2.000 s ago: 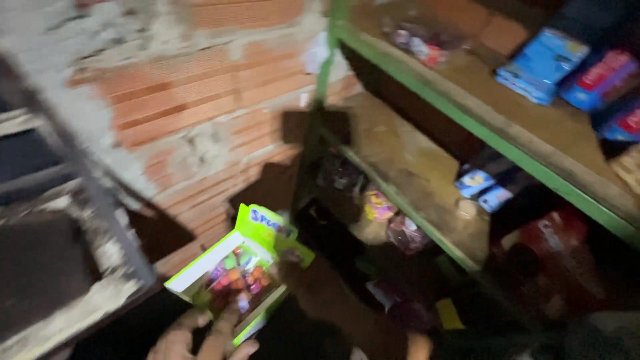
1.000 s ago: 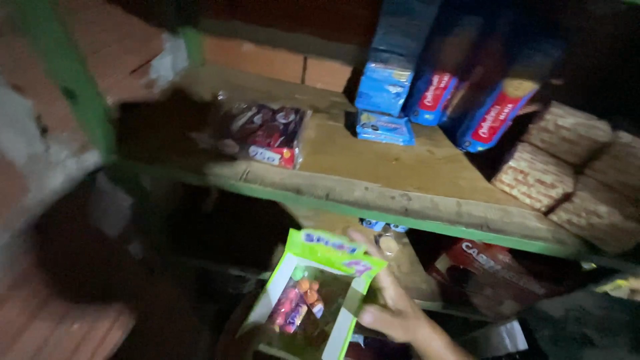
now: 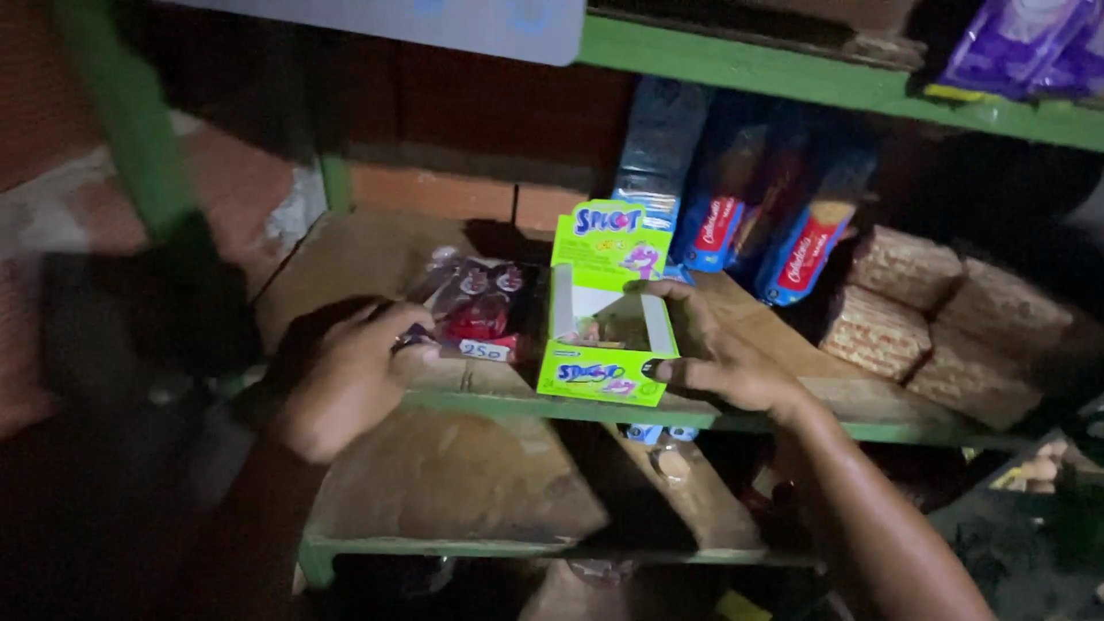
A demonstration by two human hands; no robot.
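Observation:
My right hand (image 3: 724, 362) grips the right side of a bright green candy display box (image 3: 604, 379), thumb on its front and fingers at its inner edge. The box sits upright at the front of a wooden shelf, its printed flap raised; a few small items lie low inside. Left of it lies a clear bag of dark and red wrapped sweets (image 3: 479, 319) with a price tag (image 3: 483, 349) reading 250. My left hand (image 3: 358, 371) is at that bag's left front corner, fingers closed around something small and dark that I cannot identify.
Blue biscuit packs (image 3: 798, 259) stand at the back right, beside stacked bundles of wrapped crackers (image 3: 931, 319). A green metal shelf edge (image 3: 776, 69) crosses above, with purple packets (image 3: 1026, 43) at upper right. A lower wooden shelf (image 3: 457, 483) lies beneath; a green post (image 3: 129, 129) rises at left.
The green box, held in front of the shelf a second ago, now rests on it beside the bag of sweets. My left hand has come into view at the bag. The view has shifted.

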